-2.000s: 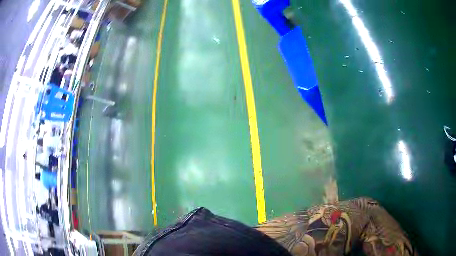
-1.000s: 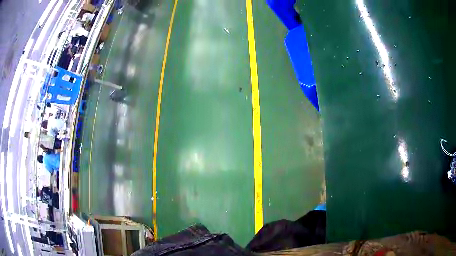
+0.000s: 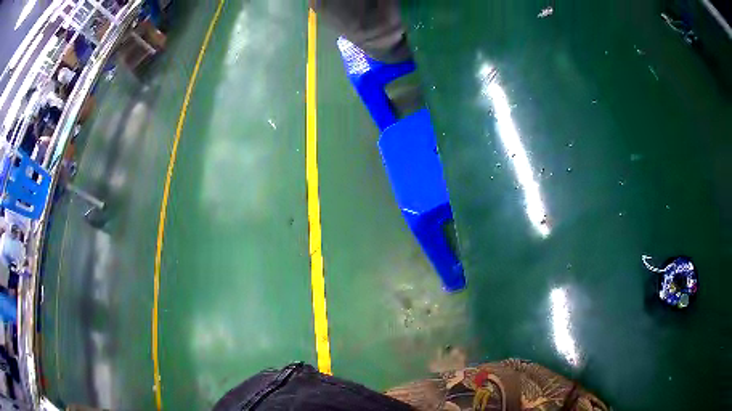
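Neither of my hands shows in the head view. A round LED circuit board unit lies on the shiny green tabletop at the right, with a short pale lead wire curling from its upper left side. Its dark housing is hard to make out against the dark surface around it. Small specks are scattered on the green surface.
A blue stool stands on the green floor, with a person's dark-clothed part above it. Yellow floor lines run to its left. Another work line curves along the left edge. My patterned clothing and dark trousers show at the bottom.
The view has swung to the right. The stool and floor lines now sit further left and lower, and the round board unit has come fully into view at the right.
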